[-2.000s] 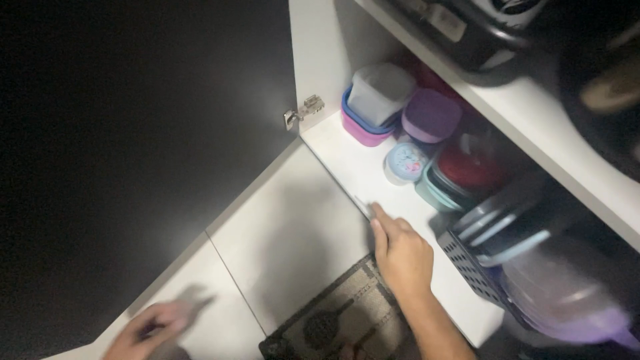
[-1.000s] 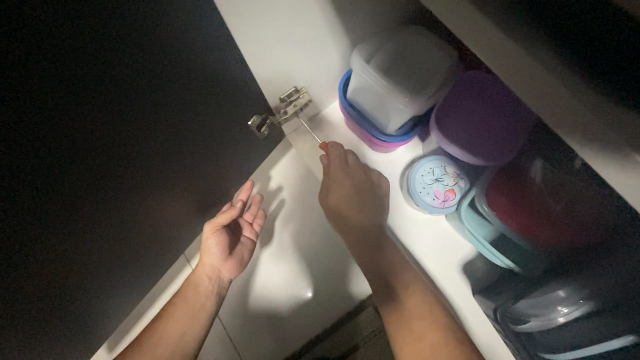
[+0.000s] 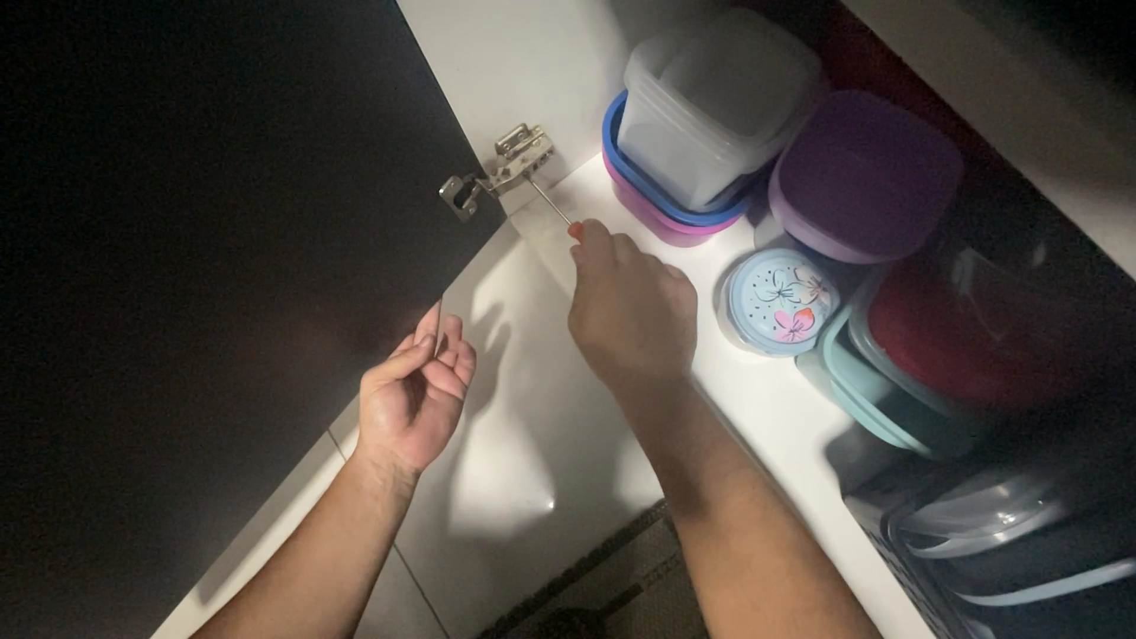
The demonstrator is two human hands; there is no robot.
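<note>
My right hand is closed around a screwdriver with an orange handle end and a thin metal shaft. The shaft's tip meets the metal cabinet hinge, which is fixed to the white side panel. Below and left of the hinge, my left hand is palm up at the edge of the dark cabinet door, its fingers touching or beside that edge; whether they grip it is unclear. The hinge's cup end lies by the door's inner face.
On the white cabinet bottom stand a clear plastic container in blue and pink tubs, a purple container, a round light-blue lidded jar and a teal container. Floor tiles and a patterned mat lie below.
Two seconds ago my right hand was lower, over the cabinet's front edge; the screwdriver is now at the hinge. My left hand has moved up to the door's edge. The view has come closer.
</note>
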